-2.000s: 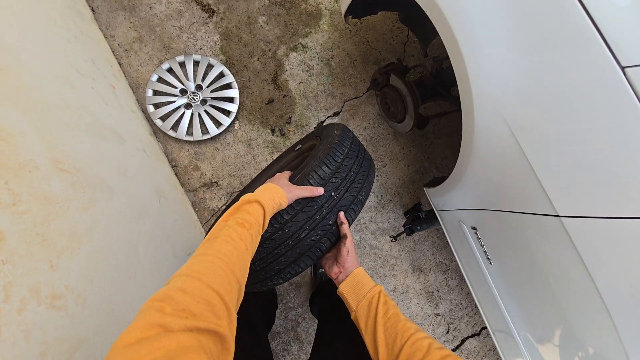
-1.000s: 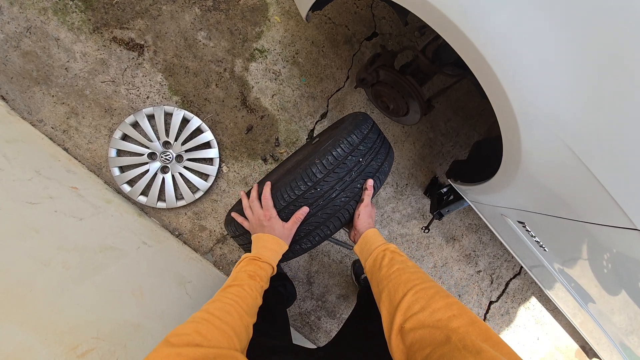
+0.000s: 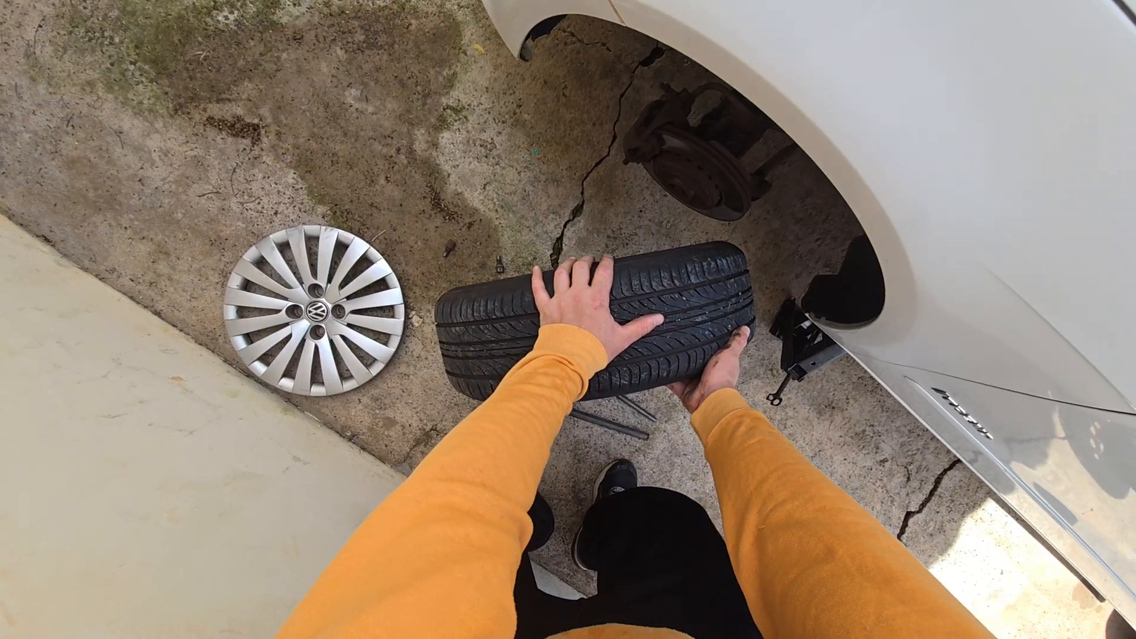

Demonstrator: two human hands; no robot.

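A black car tyre, its tread facing up, stands on edge in front of me, and its wheel side is out of sight. My left hand lies spread on the top of the tread. My right hand cups the tyre's lower right edge, with some of its fingers hidden beneath. To the left of the tyre, a silver Volkswagen hubcap lies face up on the concrete. Beyond the tyre, a rusty brake disc shows inside the wheel arch of the silver car.
A black car jack stands under the car's sill, right of the tyre. Metal bars lie on the ground near my shoes. A pale wall borders the left side, and a crack runs through the concrete.
The tyre has turned from steeply slanted to nearly crosswise in view. My left hand has shifted along the tread, while my right hand stays at its right part. The view has moved and turned.
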